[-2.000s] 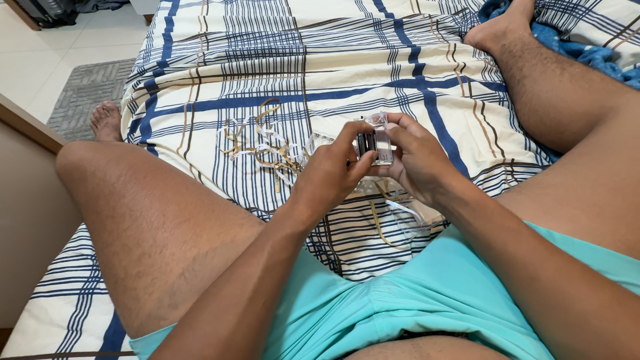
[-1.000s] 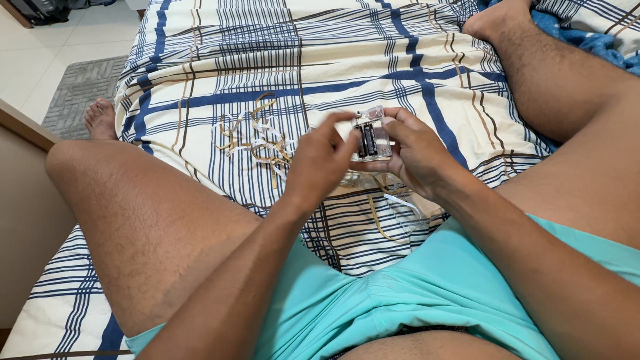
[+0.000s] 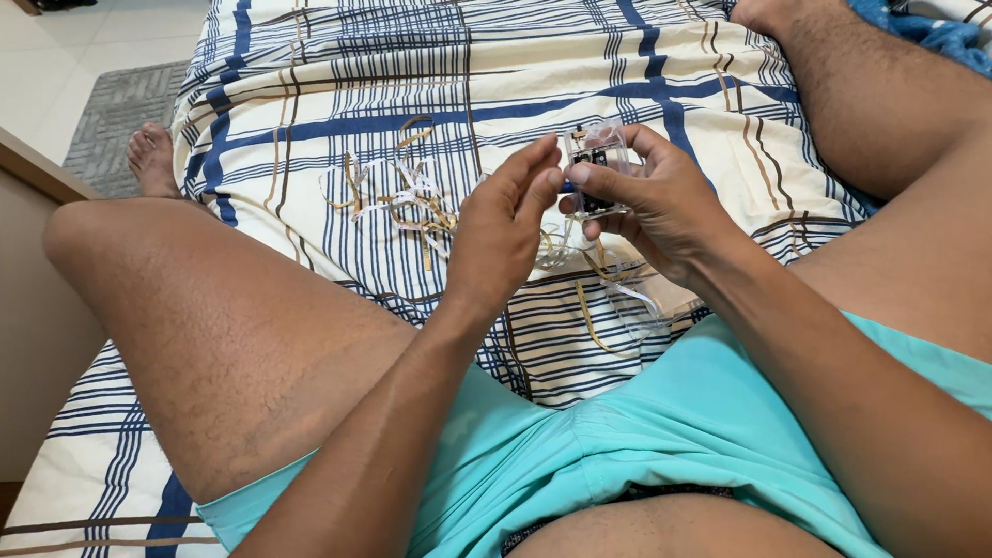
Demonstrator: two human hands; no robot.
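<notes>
My right hand (image 3: 659, 201) grips a small clear plastic case (image 3: 612, 151) with black parts inside, its thumb across the front. A bit of blue shows at the case's left edge. Close by on the left is my left hand (image 3: 511, 217), fingertips near that edge; whether it pinches something small there is hidden. A tangle of gold and white ribbon strips (image 3: 422, 201) lies on the bedsheet to the left of the hands. More strips and a clear plastic package (image 3: 643, 298) lie below the right hand.
A plaid bedsheet (image 3: 527, 70) with folds lies under everything. My bare legs are spread on both sides, in turquoise shorts (image 3: 620, 434). A grey mat (image 3: 128, 116) is on the floor at upper left, and a blue cloth (image 3: 930, 31) lies at upper right.
My left hand was over the case two seconds ago and is now beside its left edge. The right hand still holds the case, now tilted differently with the thumb across it.
</notes>
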